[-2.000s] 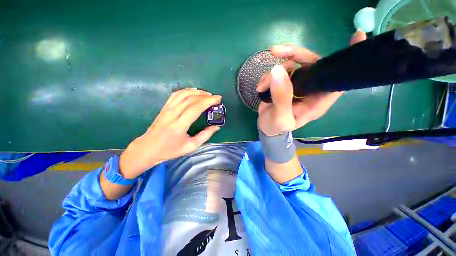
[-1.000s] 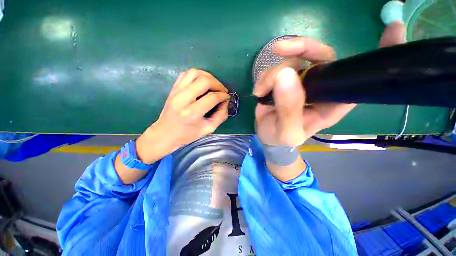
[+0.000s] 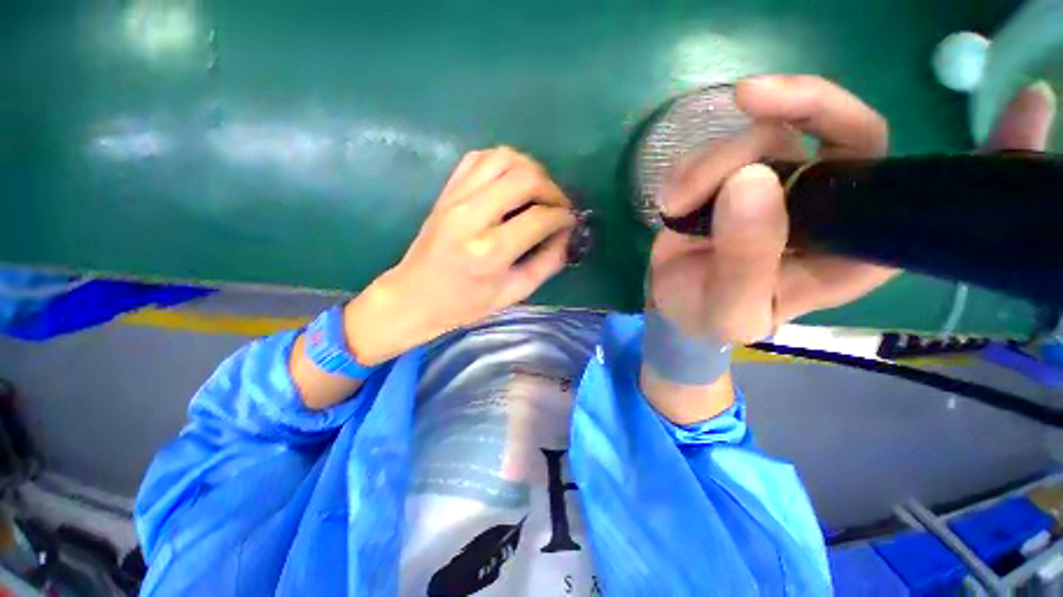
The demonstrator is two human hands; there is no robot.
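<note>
My left hand [image 3: 484, 233] holds a small dark square unit [image 3: 579, 237] in its fingertips above the green mat; the fingers hide part of it and it is blurred. My right hand [image 3: 746, 233] grips the thick black electric screwdriver [image 3: 933, 210], which points left toward the unit with a gap between them. A thin yellow band [image 3: 797, 177] circles the screwdriver near my fingers. The round silver-grey speckled screw dish [image 3: 688, 134] lies behind my right fingers, partly covered by them. No screw can be made out at the dark tip.
The glossy green mat [image 3: 315, 198] spans the bench. A mint-green fan [image 3: 1032, 76] stands at the far right edge, with a pale round knob [image 3: 962, 61] beside it. A black cable [image 3: 909, 373] runs along the bench's near edge at right. Blue bins [image 3: 927, 566] sit below right.
The unit has turned in my left fingertips and shows less of its face. Both hands appear further right in the picture; the view has also shifted. The screwdriver stays in my right hand.
</note>
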